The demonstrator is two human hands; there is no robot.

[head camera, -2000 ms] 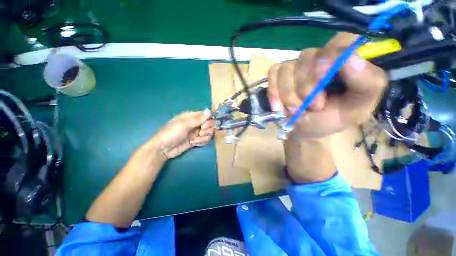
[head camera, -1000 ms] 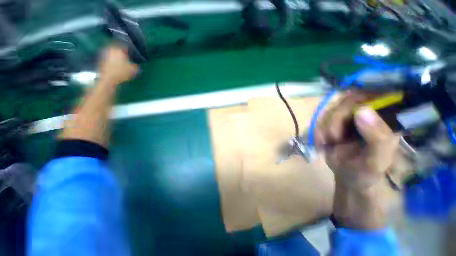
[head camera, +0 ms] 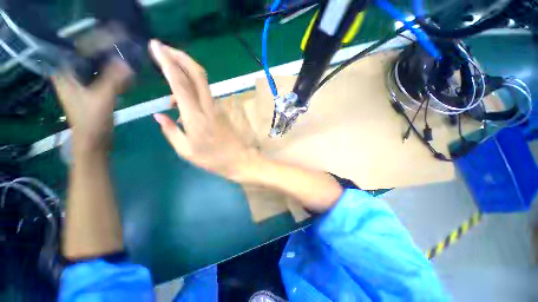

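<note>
My left hand (head camera: 88,103) is at the upper left, blurred, gripping a black headset (head camera: 103,38) that is cut off by the top edge. My right hand (head camera: 206,130) is stretched out to the right of it, fingers apart and holding nothing. The handheld screwdriver (head camera: 315,56) hangs free above the cardboard, to the right of my right hand, with its silver nozzle head (head camera: 287,113) pointing down. A blue air hose (head camera: 266,56) runs to the nozzle head.
Cardboard sheets (head camera: 360,135) lie on the green bench mat (head camera: 194,218). Headsets with bundled cables (head camera: 436,88) lie at the right, above a blue bin (head camera: 501,174). A white-edged green conveyor (head camera: 236,84) runs along the back. More headset parts (head camera: 26,218) are at the far left.
My right hand has let go of the screwdriver and moved left. My left hand has gone from the bench to the conveyor, and now holds a headset nearer me. The driver hangs alone.
</note>
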